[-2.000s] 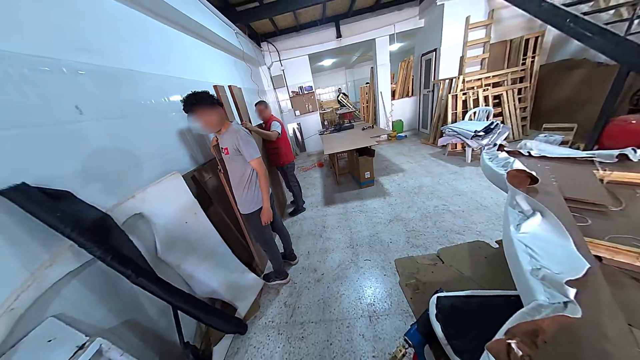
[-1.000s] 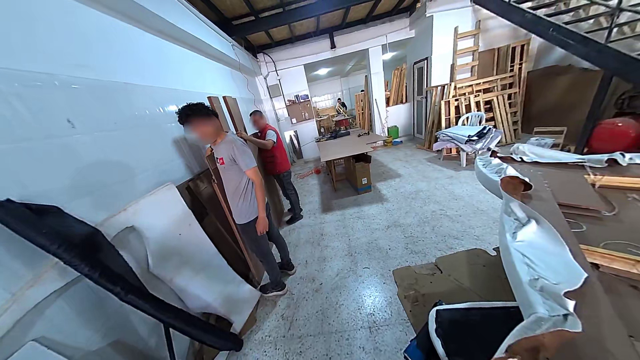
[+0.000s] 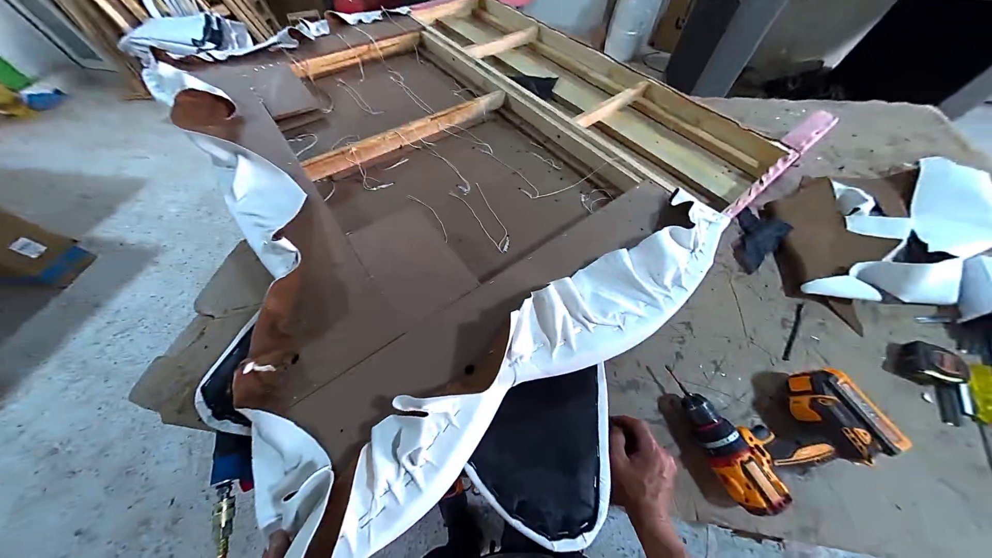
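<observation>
A large upholstery frame of wood and brown board (image 3: 434, 256) lies before me, white cover material (image 3: 620, 302) stapled in folds along its near edge. My right hand (image 3: 642, 469) is curled at the right edge of a black panel with white edging (image 3: 542, 457), below the frame; its grip is partly hidden. My left hand (image 3: 277, 542) shows only as fingertips at the bottom, against the white cover flap (image 3: 291, 461); whether it holds the flap is unclear. Right of my right hand lie an orange and black cordless drill (image 3: 732, 453) and another orange and black power tool (image 3: 845, 415).
The work table (image 3: 697, 341) also carries a tape measure (image 3: 930, 363) and white and brown material scraps (image 3: 891, 240). Pink edging (image 3: 783, 163) sticks out at the frame's corner. A cardboard box (image 3: 35, 248) stands on the floor at left; an air hose fitting (image 3: 224, 515) hangs at lower left.
The view has swung right and down from the room with two people to the frame and table. Both my hands now show; neither is visible in the earlier frames.
</observation>
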